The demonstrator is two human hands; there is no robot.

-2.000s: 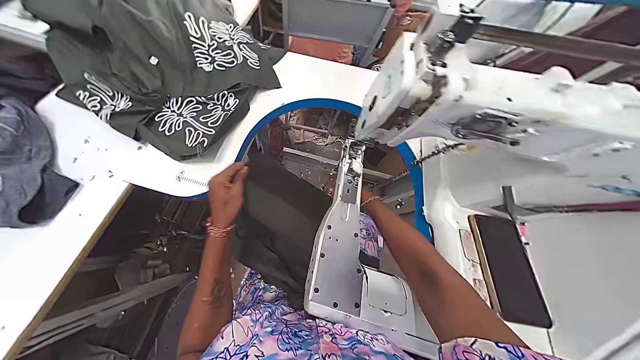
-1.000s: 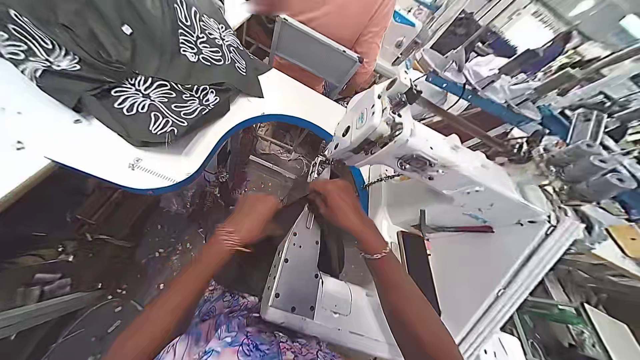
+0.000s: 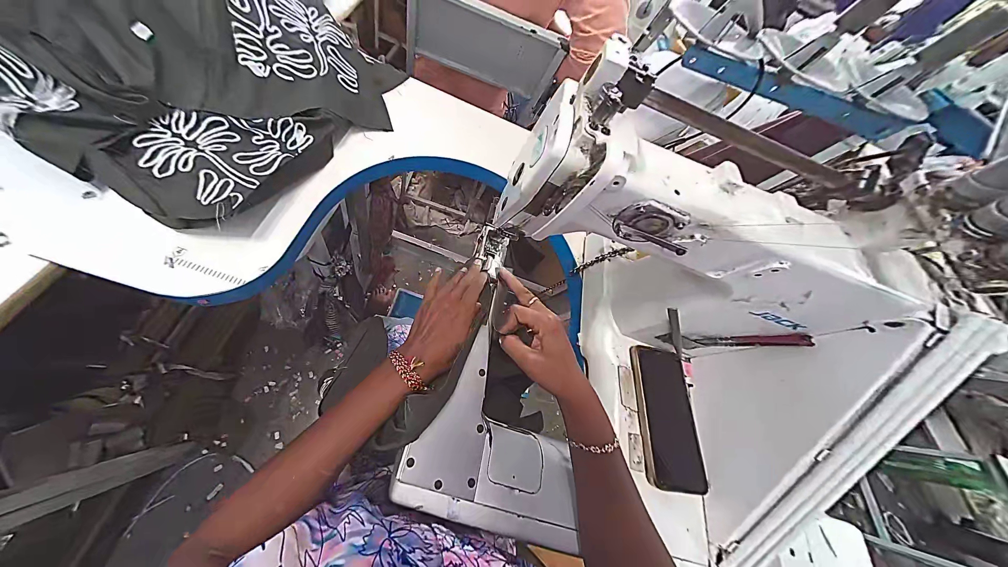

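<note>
A white Jack industrial sewing machine (image 3: 709, 213) reaches in from the right, its presser foot (image 3: 492, 246) above the tip of a narrow arm bed (image 3: 453, 449). Dark fabric (image 3: 417, 409) drapes over the bed and hangs on both sides. My left hand (image 3: 449, 315) lies flat on the fabric, its fingertips just in front of the presser foot. On the bed's right side, my right hand (image 3: 539, 335) pinches the fabric with curled fingers, the index finger pointing toward the foot. Dark green garment pieces with white embroidery (image 3: 205, 150) lie on the white table at upper left.
The white table (image 3: 441, 118) has a blue-edged curved cutout around the bed. A black phone (image 3: 669, 421) and a red-handled tool (image 3: 756, 340) lie right of my right hand. Beyond the table are a grey panel (image 3: 484, 51) and a person in orange clothing (image 3: 594, 31).
Both hands have come to the presser foot with the dark fabric; two seconds ago my left hand held it out left of the bed. The view has shifted.
</note>
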